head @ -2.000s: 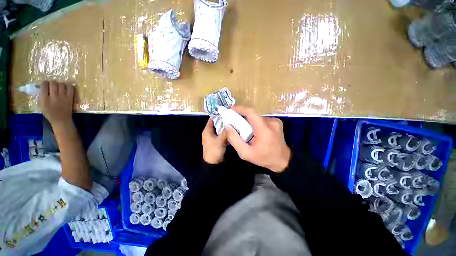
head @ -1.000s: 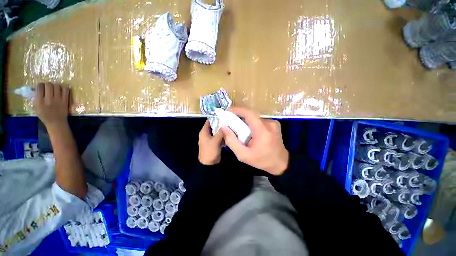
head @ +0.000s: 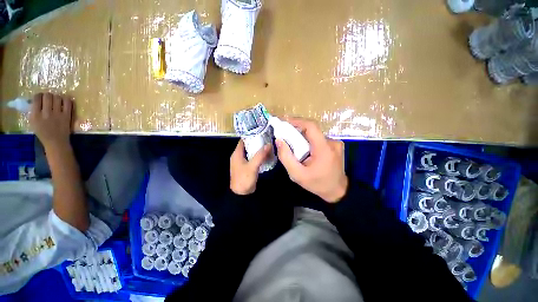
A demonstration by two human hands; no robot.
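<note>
My left hand (head: 246, 171) holds a white-grey ribbed housing (head: 257, 139) over the lap at the bench's front edge, its open end facing up and away. My right hand (head: 318, 162) grips a smooth white squeeze bottle (head: 290, 139) just right of the housing. The bottle's greenish nozzle is at the right rim of the housing's open end. Whether it touches the rim I cannot tell. Two more housings, one on the left (head: 192, 52) and one on the right (head: 236, 36), lie on the bench beyond my hands.
The bench (head: 307, 65) holds a yellow stick (head: 157, 58) and grey housings (head: 508, 44) at its right end. A coworker's hand (head: 52, 118) rests at left with a white bottle. A left blue crate (head: 137, 236) and a right blue crate (head: 407, 177) hold rows of housings.
The bottle's nozzle has moved from inside the housing's open end to its right rim. More of the housing's body now shows below the opening. The whole view has shifted slightly.
</note>
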